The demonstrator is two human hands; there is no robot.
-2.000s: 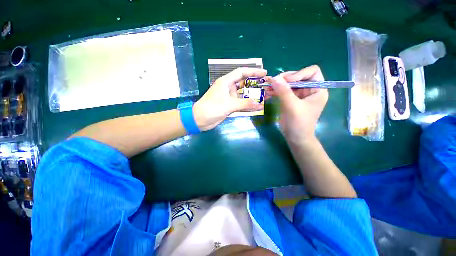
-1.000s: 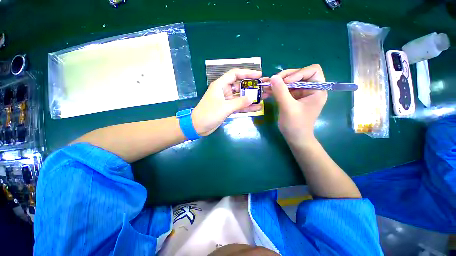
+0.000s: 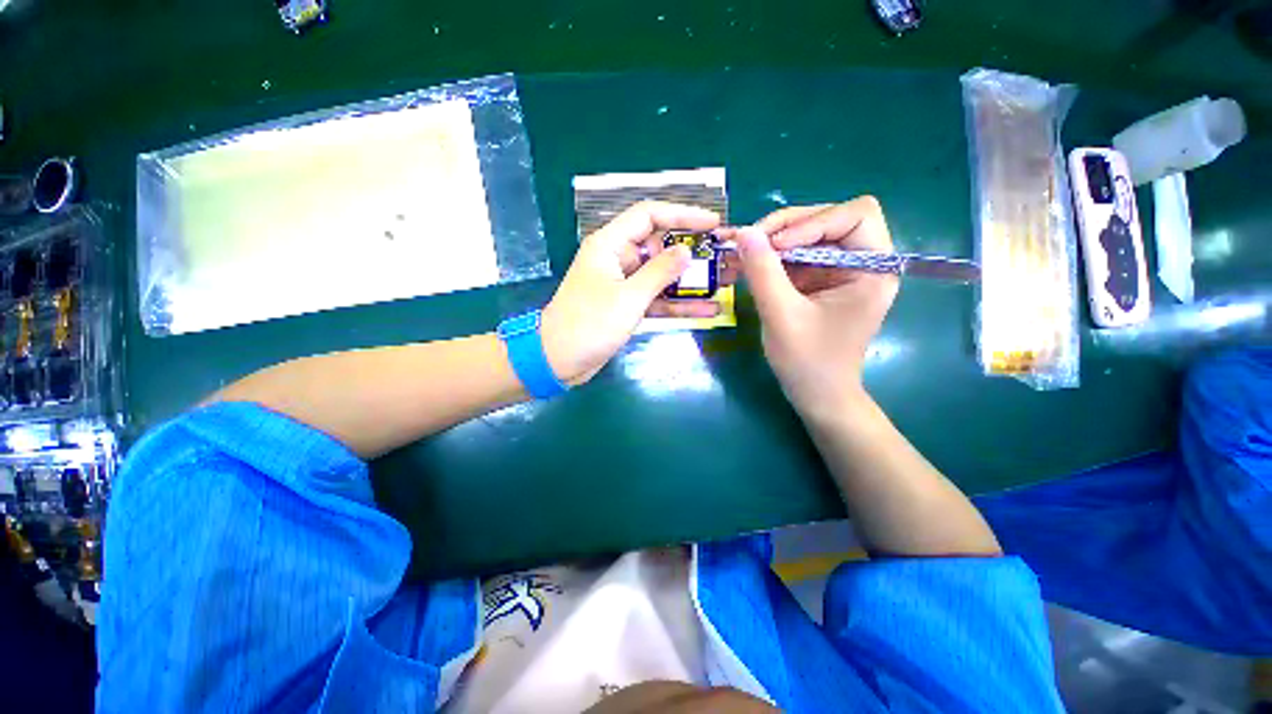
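My left hand (image 3: 600,300) holds a small black electronic module (image 3: 693,268) with gold-yellow marks and a whitish square, between thumb and fingers. My right hand (image 3: 823,300) grips silver tweezers (image 3: 851,260), which lie nearly level. Their tip end is at the module's upper right; whether it touches or holds anything is too small to tell. The adhesive strip sheet (image 3: 614,198), white with dark stripes, lies on the bench beneath and behind my left hand, which hides its middle.
A cream sheet (image 3: 328,216) in clear plastic lies left. Blister trays (image 3: 49,314) and a round ring part (image 3: 55,184) are far left. A long clear bag (image 3: 1021,230), phone (image 3: 1112,237) and white bottle (image 3: 1186,137) lie right. A person's blue sleeve (image 3: 1221,488) is at lower right.
The module has turned and shifted slightly in my left fingers. My right hand and the tweezers have moved a little left, and the tweezers now slope slightly down to the right.
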